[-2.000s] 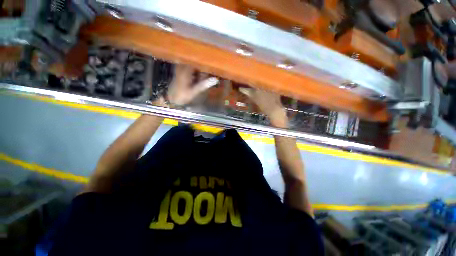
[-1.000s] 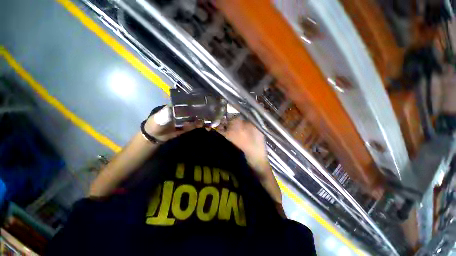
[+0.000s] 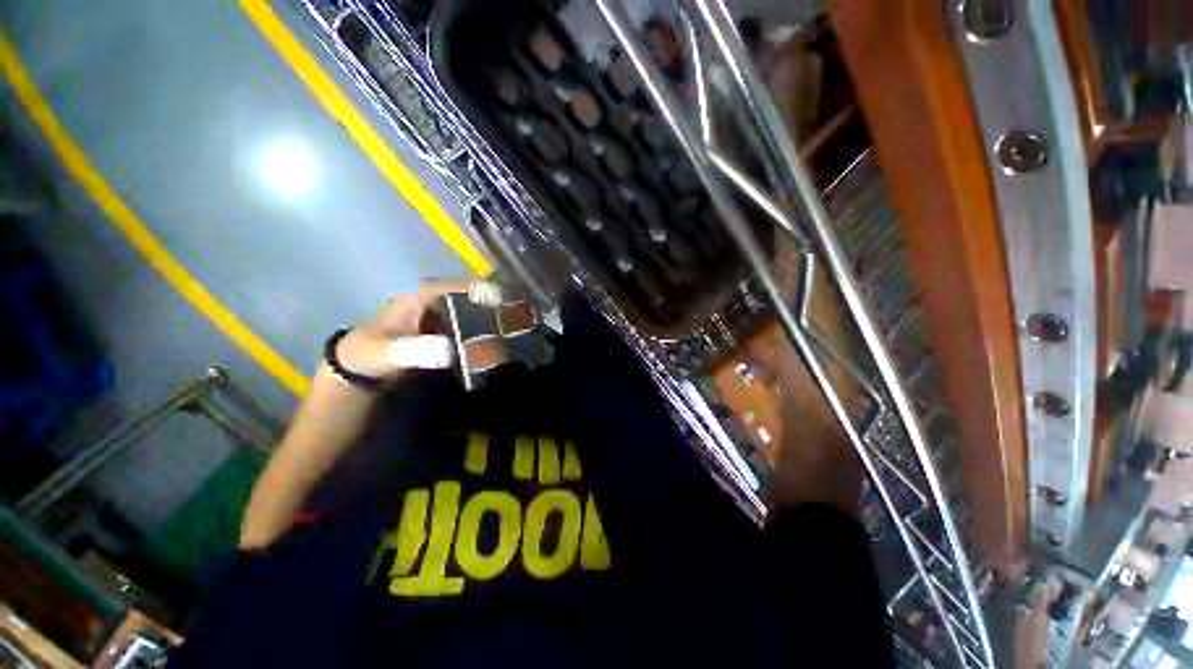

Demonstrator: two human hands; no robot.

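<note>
My left hand [image 3: 416, 342], with a dark band at the wrist and white on a finger, holds a small grey block [image 3: 500, 335] with shiny edges in front of my chest. My right hand [image 3: 809, 438] is inside the wire rack [image 3: 801, 261], dim and partly behind its chrome rods; its fingers cannot be made out. A black tray [image 3: 595, 144] with rounded corners holds rows of small dark parts on the rack, above and between my hands.
A large orange-brown fixture [image 3: 935, 235] with a silver bolted bar [image 3: 1034, 248] stands at the right, above the rack. Grey floor [image 3: 170, 170] with yellow lines is at the left. A metal-framed cart or stand [image 3: 124, 438] is at lower left.
My right hand has left the block and moved right into the rack. My left hand still holds the block. The view has shifted, and the black tray now shows clearly.
</note>
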